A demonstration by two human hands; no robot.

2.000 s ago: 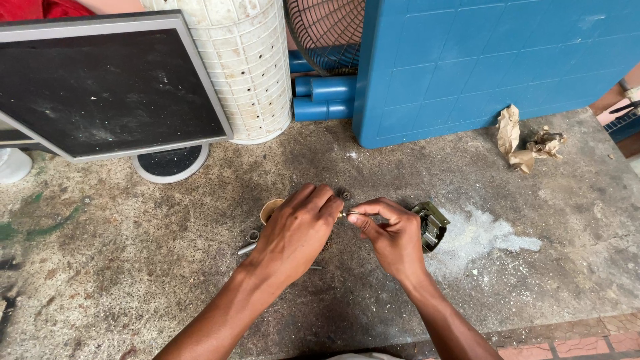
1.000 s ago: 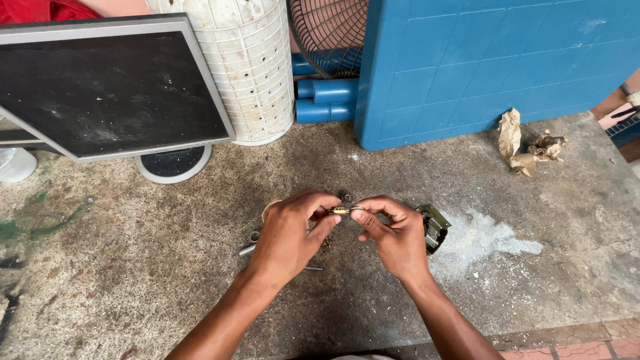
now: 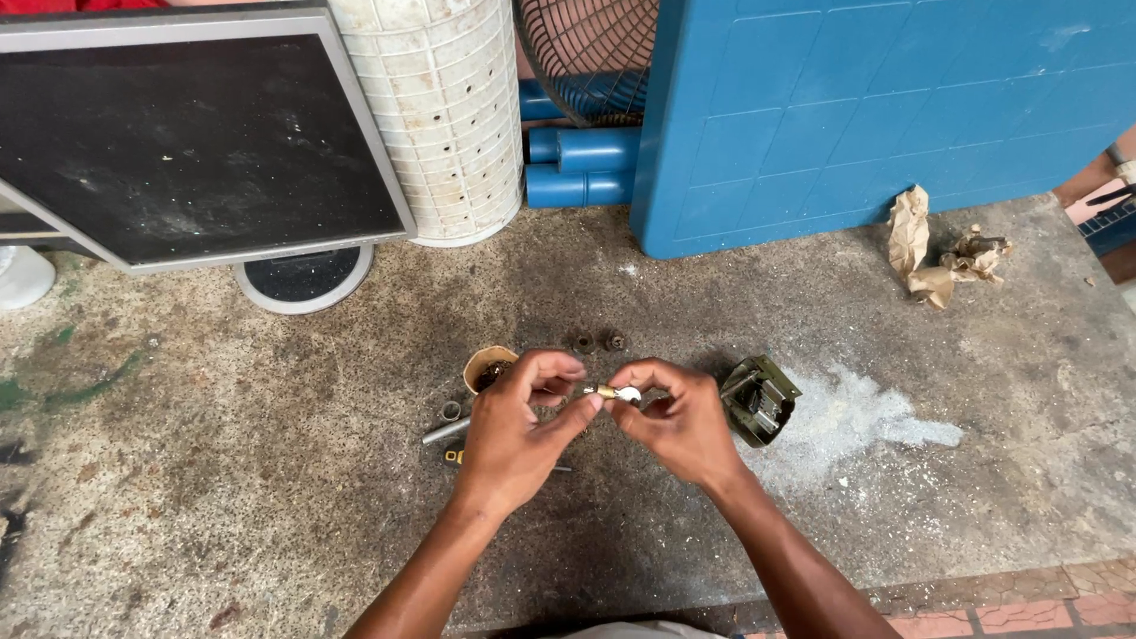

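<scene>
A small brass cylinder [image 3: 606,390] with a silvery, round-headed piece at its right end, possibly a key, is pinched in the fingertips of my right hand [image 3: 670,413]. The thumb of my left hand [image 3: 524,426] is at the cylinder's left part, its other fingers lifted away. Just beyond my hands lie two small round metal parts [image 3: 582,342]. Partly behind my left hand are a tan cup [image 3: 479,362] of small dark bits, a metal ring [image 3: 451,410], a metal rod [image 3: 446,431] and a yellow and black handle [image 3: 454,455].
Right of my right hand sits an open olive-green metal container [image 3: 761,399] with metal pieces inside, beside spilled grey powder [image 3: 843,426]. Crumpled brown paper [image 3: 910,240] lies by the blue panel [image 3: 834,115]. A monitor [image 3: 195,151] and a white perforated cylinder [image 3: 444,115] stand at the back left.
My left fingers have lifted off the brass cylinder, which they pinched a second ago. The silvery round end by my right fingers now shows plainly.
</scene>
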